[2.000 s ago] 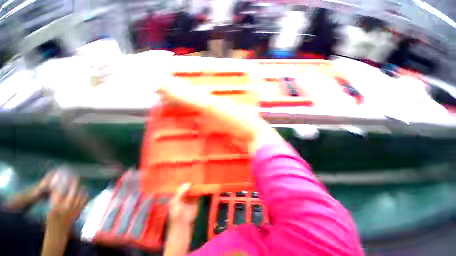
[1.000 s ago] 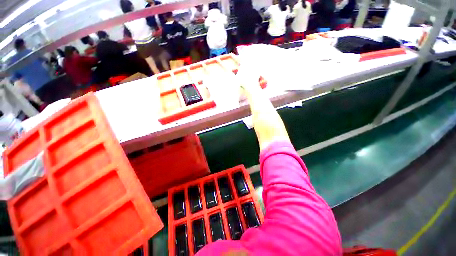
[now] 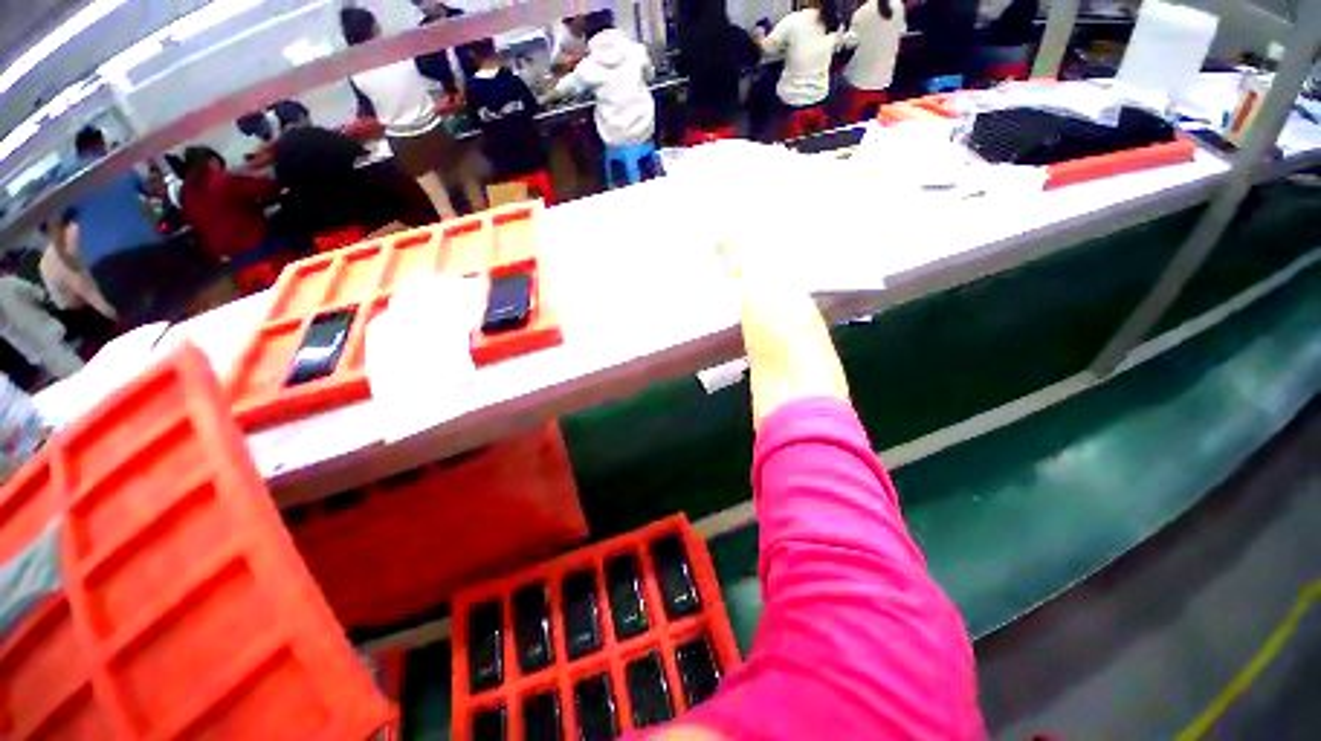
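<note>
My right arm in a pink sleeve reaches onto the raised white shelf (image 3: 638, 311). My right hand (image 3: 736, 261) is washed out by glare, so its fingers and any hold are unclear. My left hand is not in view. A tilted orange tray (image 3: 181, 500) with bare pockets fills the lower left; a thin greyish film (image 3: 32, 579) lies in a pocket at its left edge. Below the shelf, an orange tray (image 3: 558, 572) holds several black devices (image 3: 581, 608). On the shelf, another orange tray (image 3: 391, 272) holds two black devices (image 3: 509, 298), with a pale washed-out thing across it.
Another orange tray (image 3: 478, 514) stands under the shelf edge. Black items (image 3: 1058, 133) lie on an orange tray at the shelf's far right. A metal post (image 3: 1181, 253) rises at right. The green belt (image 3: 1072, 485) runs below. Several people work beyond the shelf.
The view has shifted right, so the shelf tray and tilted tray appear farther left. Two devices now show in the shelf tray, where one showed before. My right arm still reaches onto the shelf.
</note>
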